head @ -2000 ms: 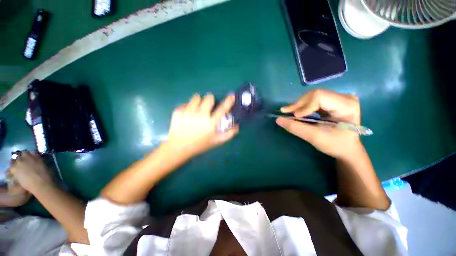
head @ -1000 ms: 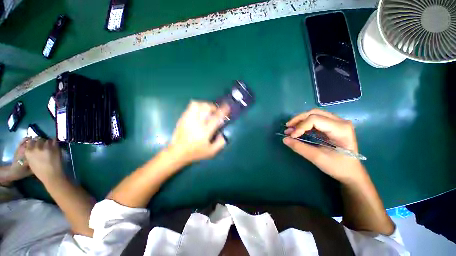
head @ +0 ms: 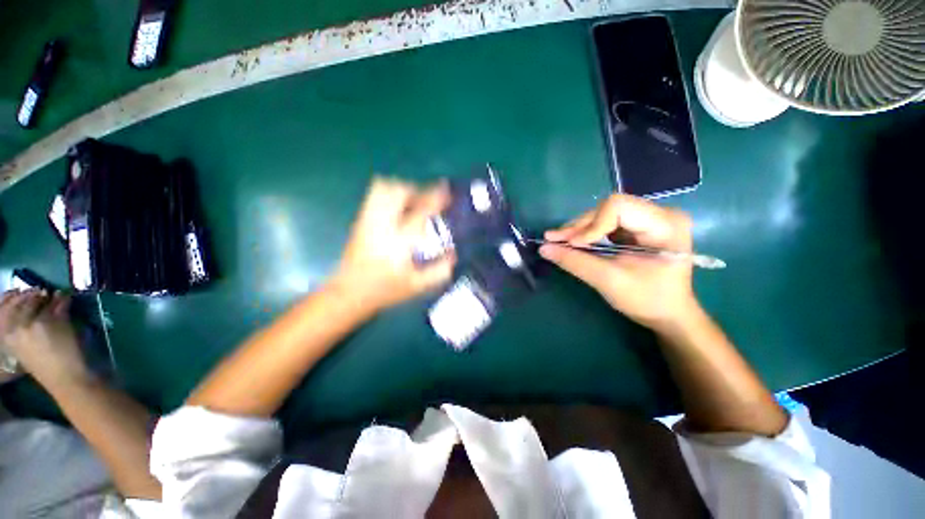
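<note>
My left hand is blurred, its fingers around the keypad end of one black handset with a white spot near its far end. A second black handset shows just below and right, at the green top, with a white spot and a bright keypad area. Blur hides whether the two touch. My right hand is shut on a thin silver pointed tool. Its tip is beside the second handset's far end.
A stack of black handsets stands at left. A smartphone and a small fan are at upper right. Two handsets lie beyond the pale strip. Another person's hands are at the left edge.
A second handset now shows below the one at my left hand. My right hand and the tool have moved left, towards the handsets. The whole view has shifted slightly.
</note>
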